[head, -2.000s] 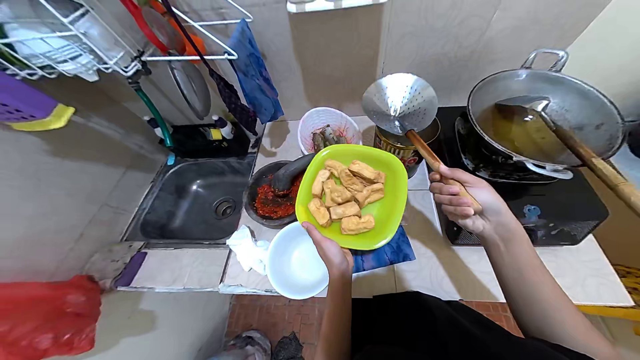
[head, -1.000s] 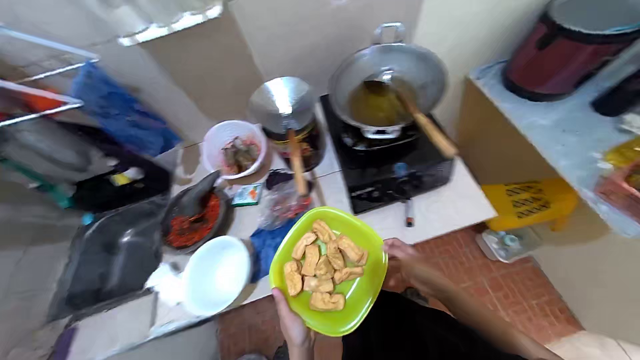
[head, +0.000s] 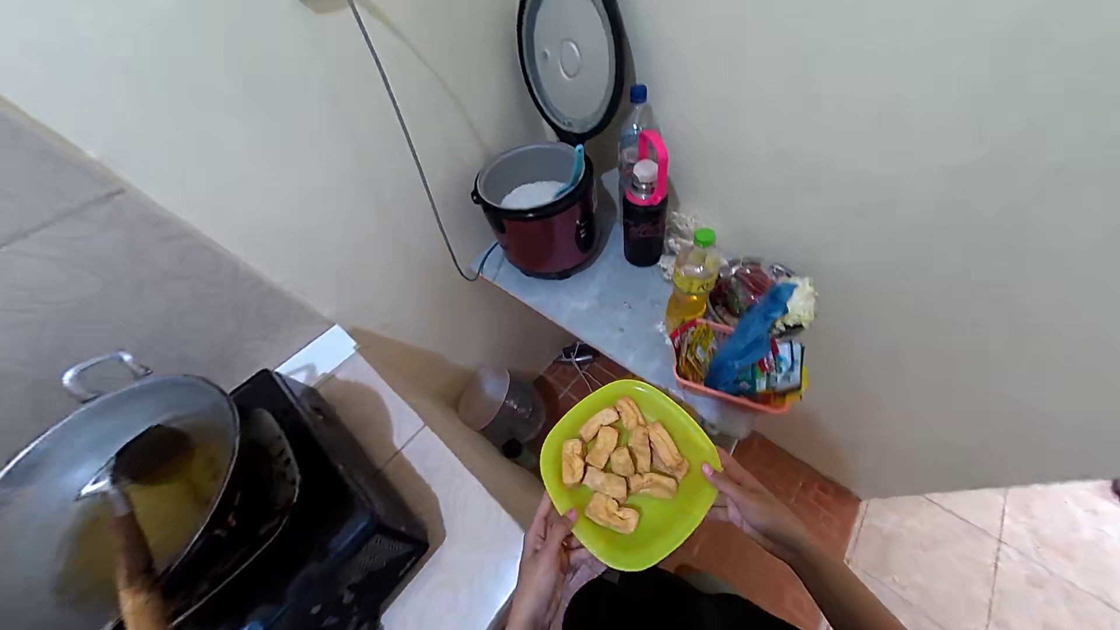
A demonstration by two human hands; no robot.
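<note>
A lime-green plate (head: pixel 665 542) bearing several pieces of fried tofu (head: pixel 605 483) is held level between my two hands. My left hand (head: pixel 547 560) grips its lower left rim, thumb on top. My right hand (head: pixel 748 499) grips the right rim, also with the thumb over the edge. Below the plate are the red tiled floor and my dark clothing. At the left, a wok (head: pixel 197 411) with oil sits on a black gas stove (head: pixel 350 507), and a wooden-handled spatula (head: pixel 133 560) rests in it.
A small table (head: pixel 569 302) in the corner holds an open rice cooker (head: pixel 547 232) with rice, a dark bottle with a pink handle (head: pixel 645 227), an oil bottle (head: pixel 691 284) and a basket of packets (head: pixel 770 402). The tiled counter edge (head: pixel 472 525) lies left of the plate.
The strainer once in my right hand rested by the stove a second ago; that hand now holds the plate's right rim. The view has swung far right, to the rice cooker table.
</note>
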